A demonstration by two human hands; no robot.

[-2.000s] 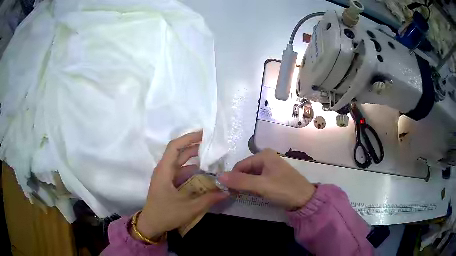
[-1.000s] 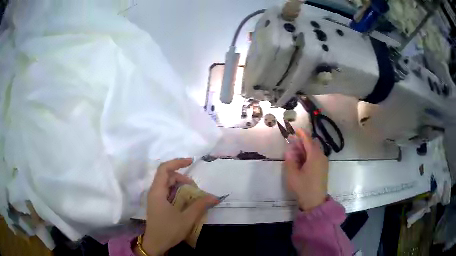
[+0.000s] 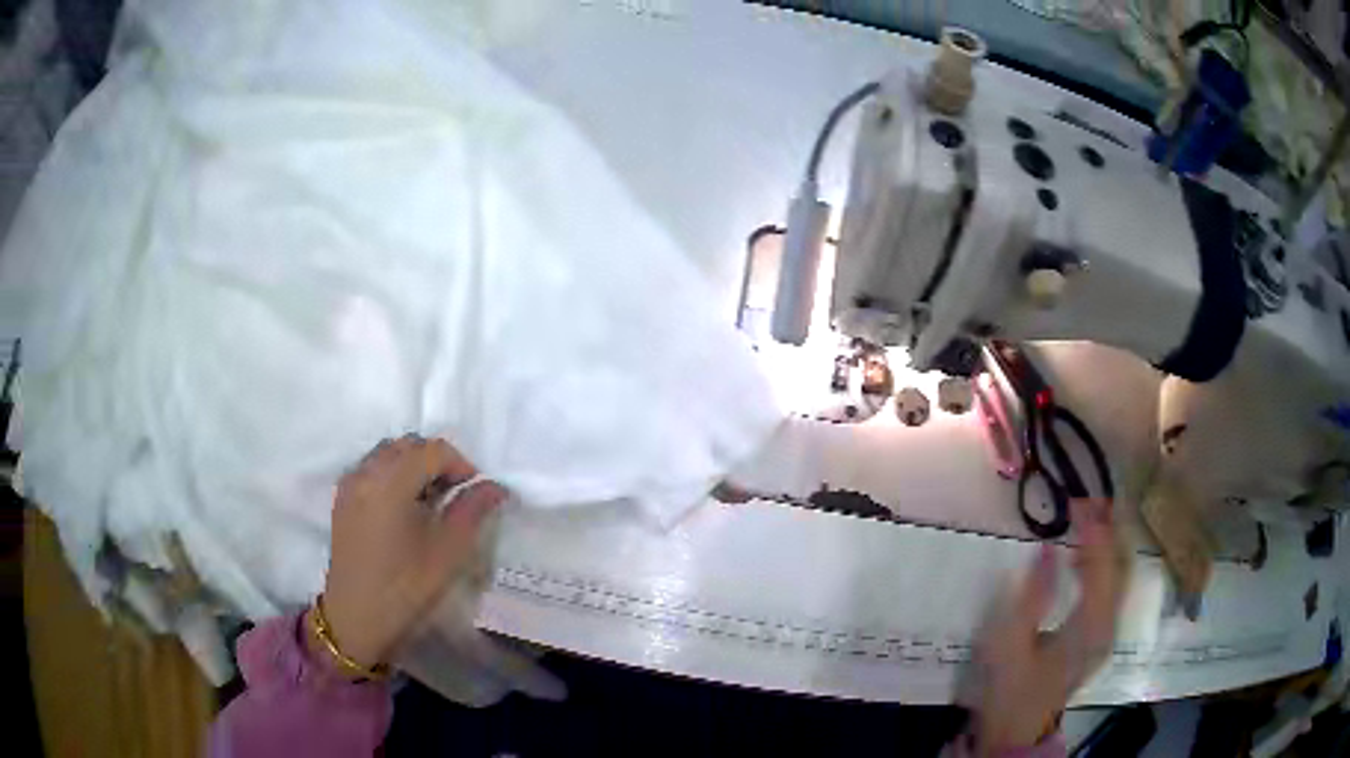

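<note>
A large heap of white cloth (image 3: pixel 356 296) covers the left of the table. My left hand (image 3: pixel 400 555) grips the heap's front edge, and a pale cloth end hangs below it. My right hand (image 3: pixel 1048 622) is blurred at the table's front edge, fingers apart and apparently empty, just below the scissors' handles. The black-handled scissors (image 3: pixel 1048 459) lie right of the needle area. A pink snips-like tool (image 3: pixel 996 422) lies beside their left side. A tan ticket (image 3: pixel 1177 536) lies to their right.
The white sewing machine (image 3: pixel 962 222) stands at the right, with its slim lamp (image 3: pixel 801 267) left of the lit needle area. A ruler scale (image 3: pixel 652 622) runs along the table's front edge. A blue object (image 3: pixel 1202 116) is behind the machine.
The tan ticket has left my left hand and lies right of the scissors. My right hand has put down the snips and moved right and towards the front edge. My left hand now grips cloth.
</note>
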